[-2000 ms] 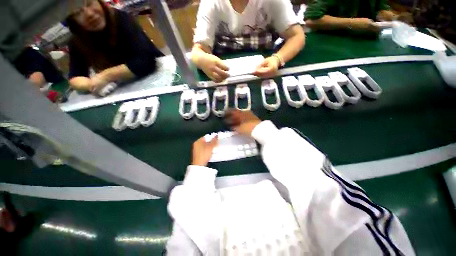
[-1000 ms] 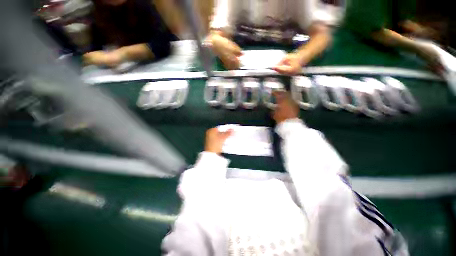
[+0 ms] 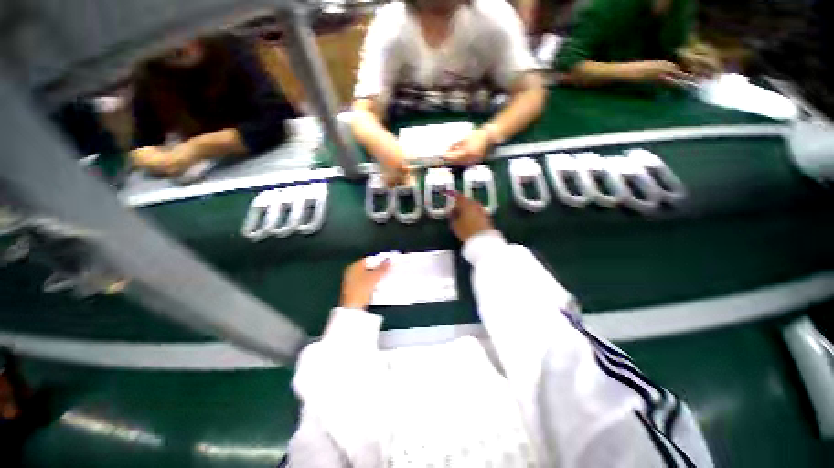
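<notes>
My left hand (image 3: pixel 363 281) grips the left edge of a white sticker sheet (image 3: pixel 416 278), held flat above the green belt. My right hand (image 3: pixel 469 216) is stretched forward, its fingertips at the near end of a white oval plastic housing (image 3: pixel 441 192) in the row. The fingers are blurred, and I cannot tell whether a label is on them. More housings lie to the left, such as this one (image 3: pixel 260 215), and several to the right (image 3: pixel 528 184).
A grey metal post (image 3: pixel 201 279) slants across the left side. Opposite, a person in a white shirt holds a white sheet (image 3: pixel 435 140), one hand (image 3: pixel 393 165) over the housings. Two more people sit at the far side. A printed sheet (image 3: pixel 457 437) lies on my lap.
The view has shifted. My right hand has moved from beside the sheet to the housing row, staying there since one second ago. The opposite person's hand has reached to the housings.
</notes>
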